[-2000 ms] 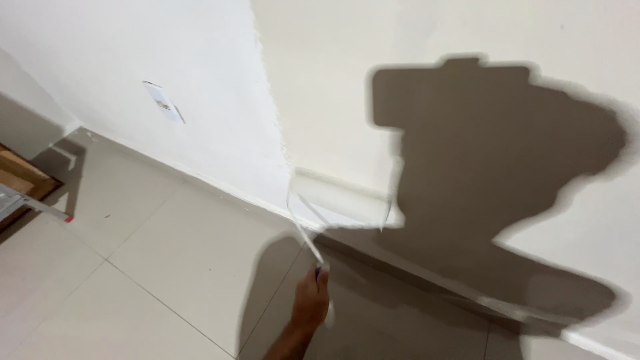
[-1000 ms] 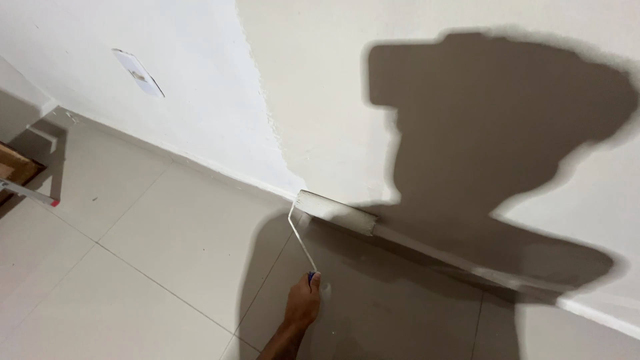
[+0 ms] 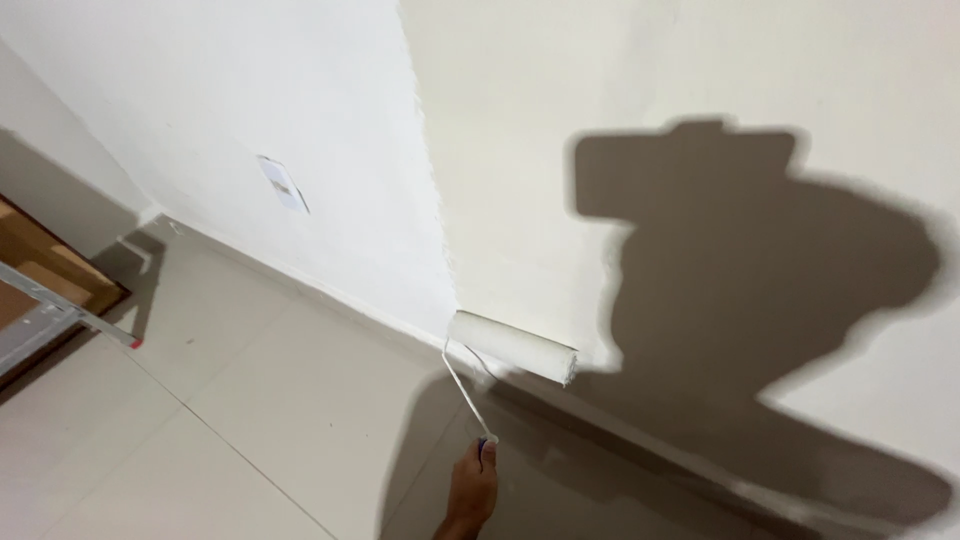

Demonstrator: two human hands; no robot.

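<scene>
A single hand shows at the lower middle of the head view; it looks like my right hand, closed on the blue handle of a paint roller. The roller's thin metal frame runs up from the fist to the left end of the pale sleeve. The sleeve lies against the bottom of the wall, just above the baseboard, tilted down to the right. Bright white paint covers the wall left of a ragged vertical edge; a cream tone shows to the right of it. My left hand is out of the picture.
A wall plate sits in the white part of the wall. At the left, a metal leg with a red foot stands on the tiled floor beside a brown wooden item. A large shadow falls over the wall and floor at the right.
The roller has gone down to the baseboard and back up onto the lowest part of the wall. My right hand has kept its hold on the handle.
</scene>
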